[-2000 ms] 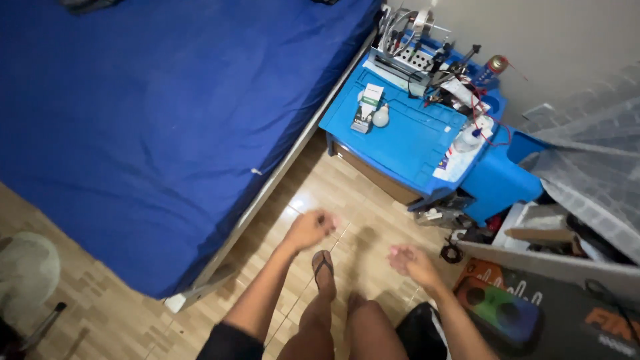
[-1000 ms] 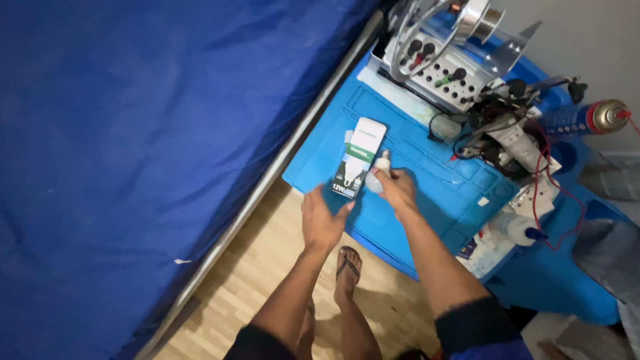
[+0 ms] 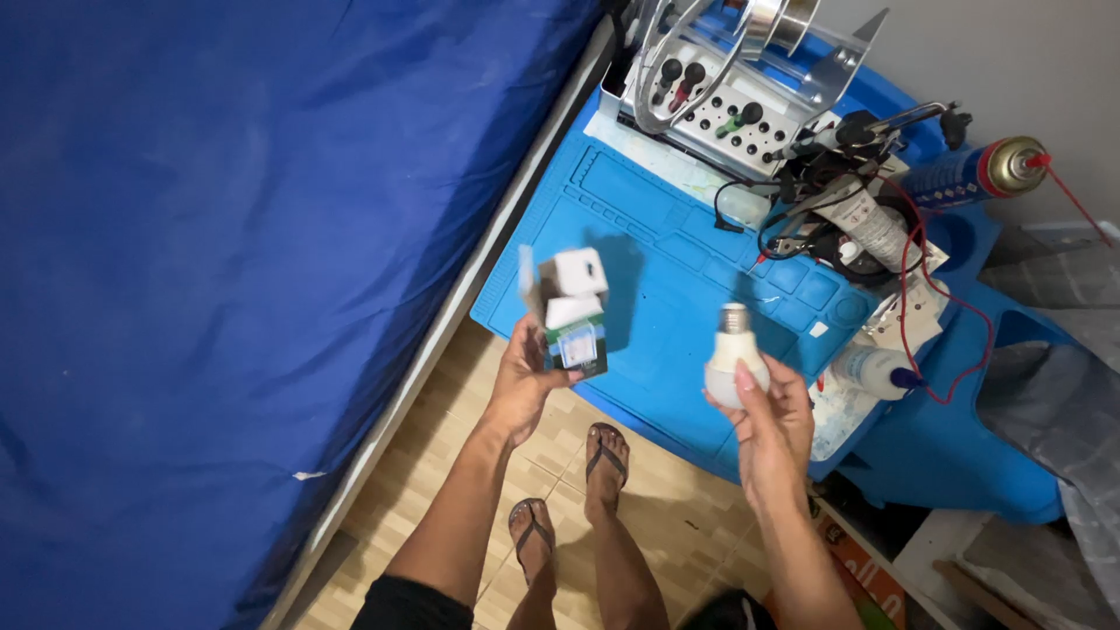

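My left hand (image 3: 522, 381) holds a small cardboard light bulb box (image 3: 577, 341), white and dark green, by its lower end; its flaps at the far end stand open. In my right hand (image 3: 779, 420) is a white LED light bulb (image 3: 737, 359), gripped by its rounded part, with the metal screw base pointing away from me. Both things are held above a blue silicone work mat (image 3: 665, 324) that lies on a blue table. The two hands are apart, box at left and bulb at right.
A perforated metal holder (image 3: 713, 122) with screwdrivers and spools stands at the mat's far edge. To its right are cables, a tube (image 3: 866, 223), a spray can (image 3: 980, 171) with a red straw, and a white bottle (image 3: 875, 372). A bed with a blue sheet (image 3: 245, 262) borders the left.
Two seconds ago both hands held nothing, and box and bulb lay on the mat. Now both are lifted, one in each hand, and the box's flaps show open. The view has moved closer to the table.
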